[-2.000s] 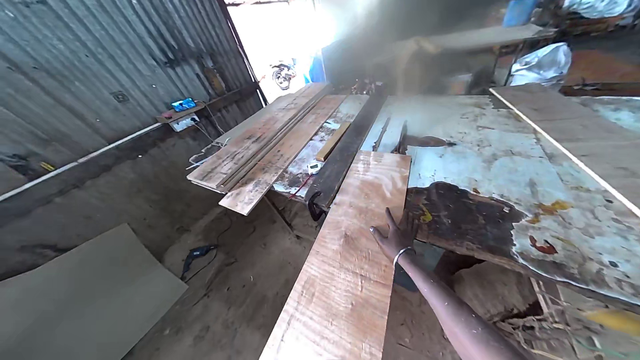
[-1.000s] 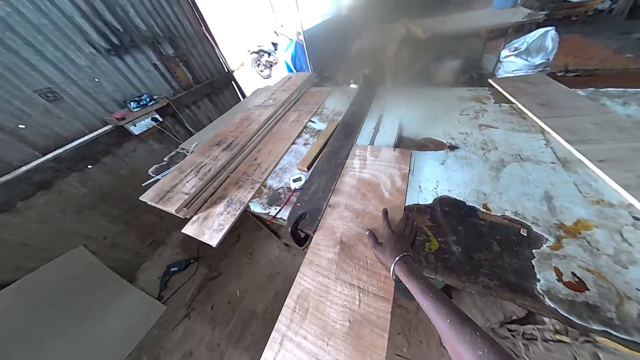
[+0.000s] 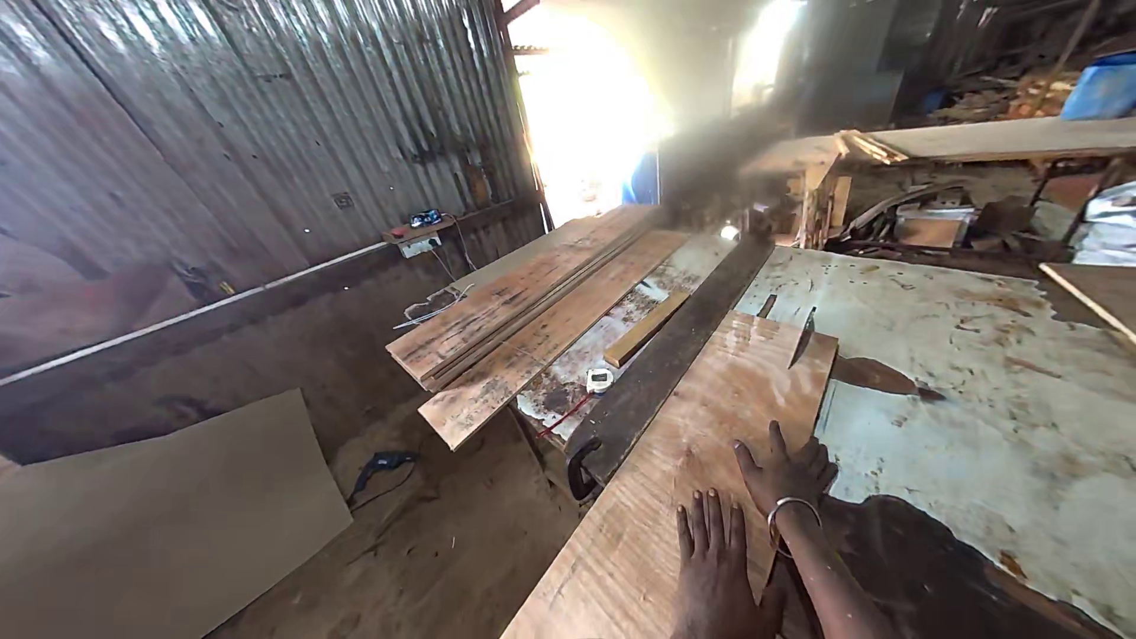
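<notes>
A long plywood board [image 3: 657, 479] lies on the worktable, its left edge along a dark straight fence board [image 3: 683, 355]. A table saw blade [image 3: 803, 337] stands up at the board's far end, within its width. My left hand [image 3: 717, 568] rests flat on the board near the bottom of the view, fingers pointing away. My right hand [image 3: 785, 470], with a metal bangle at the wrist, is spread on the board's right part, ahead of the left one. A black clamp [image 3: 581, 470] sits at the near end of the fence.
Left of the fence are a white tape measure [image 3: 599, 381], a wooden strip [image 3: 646, 330] and stacked planks [image 3: 524, 306]. A power drill [image 3: 382, 470] lies on the floor beside a large sheet [image 3: 169, 524]. The worn tabletop [image 3: 958, 382] extends right.
My left hand has come into view onto the board. The board has moved forward along the fence, and the saw blade now shows at its far end. The view has shifted.
</notes>
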